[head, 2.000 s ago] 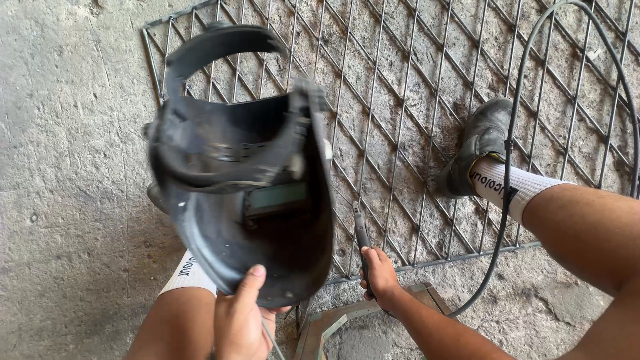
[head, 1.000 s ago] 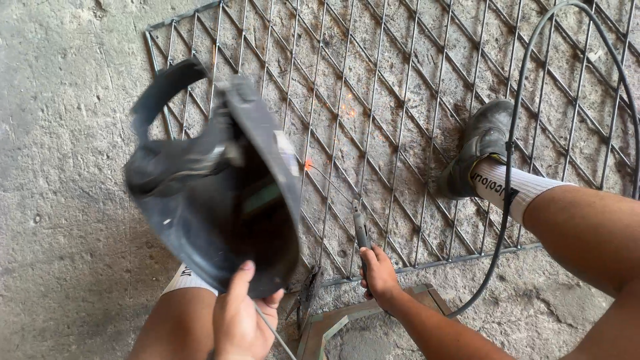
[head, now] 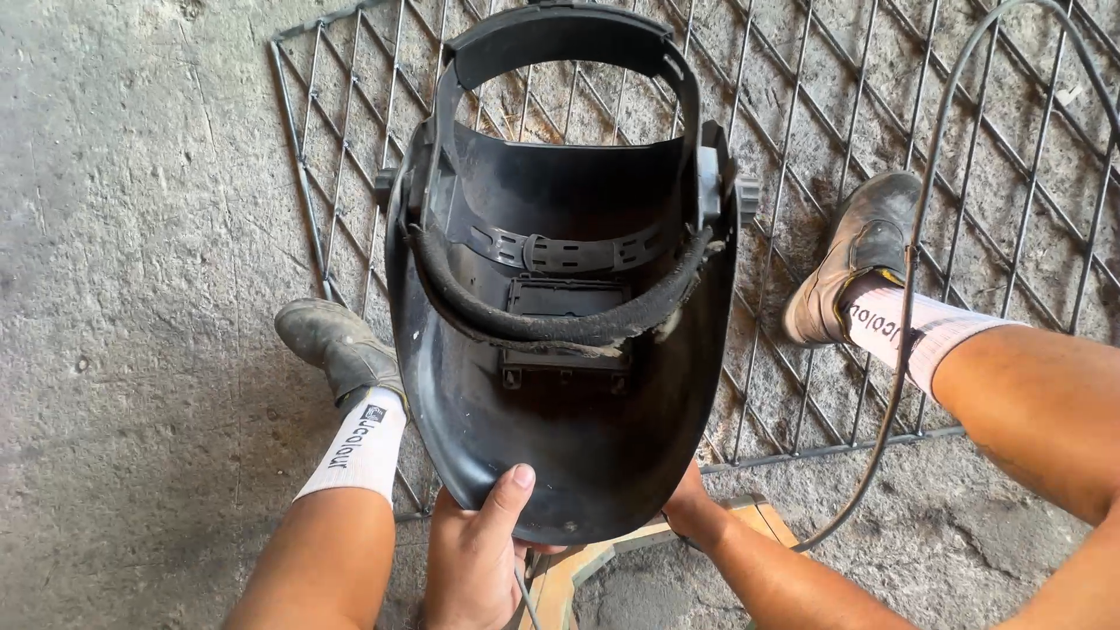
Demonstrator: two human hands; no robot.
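My left hand point(head: 477, 556) grips the lower rim of a black welding helmet point(head: 569, 455), its thumb on the inner face. The helmet's inside faces me, with the headband point(head: 560, 39), the worn sweatband and the dark lens frame showing. A thin grey rod or wire point(head: 527, 599) comes down from beside my left hand. My right hand point(head: 691, 503) is mostly hidden behind the helmet's lower right edge; its fingers and anything in them are out of sight.
A welded lattice of metal bars point(head: 796, 114) lies on the rough concrete floor point(head: 131, 350). One boot point(head: 853, 254) rests on it, another boot point(head: 337, 346) is left of the helmet. A cable point(head: 910, 262) loops at the right. A low wooden frame point(head: 569, 569) stands near my hands.
The helmet was tilted to the left and has swung upright and to the right, now covering most of my right hand. Both earlier frames show that hand holding a dark tool handle, probably an electrode holder.
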